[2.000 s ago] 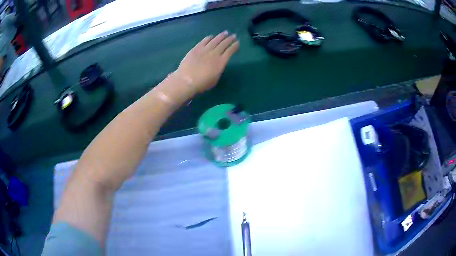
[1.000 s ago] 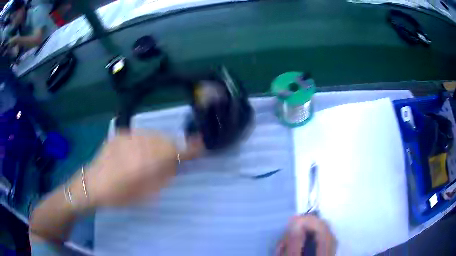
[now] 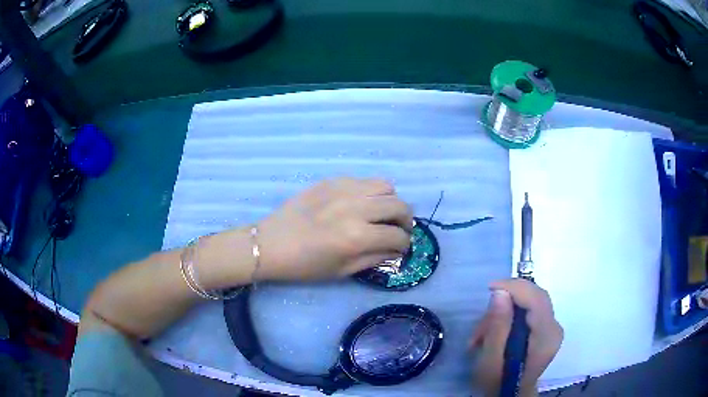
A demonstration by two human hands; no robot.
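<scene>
Black headphones lie on the foam sheet (image 3: 310, 139), with the headband curving to the left. The open ear cup (image 3: 419, 260) shows a green circuit board and a silvery part. My left hand (image 3: 341, 229) covers the cup's upper left with its fingers; what the fingertips pinch is hidden. A thin dark wire (image 3: 437, 207) stands up beside the cup. The other ear cup (image 3: 392, 344) is closed and glossy, nearer to me. My right hand (image 3: 516, 333) grips the soldering iron (image 3: 527, 236) by its black handle, its tip pointing forward over the white paper (image 3: 590, 233), away from the board.
A green spool of solder wire (image 3: 518, 105) stands at the foam's far edge. A blue tray (image 3: 669, 233) is at the right. A blue cap (image 3: 91, 150) and dark cords lie at the left. More headphones (image 3: 233, 46) lie on the green belt beyond. The foam has a dark tear (image 3: 466, 223).
The headphones have come down from the air onto the foam, and my left hand has moved right onto the open cup. My right hand has lifted the iron. The view has shifted.
</scene>
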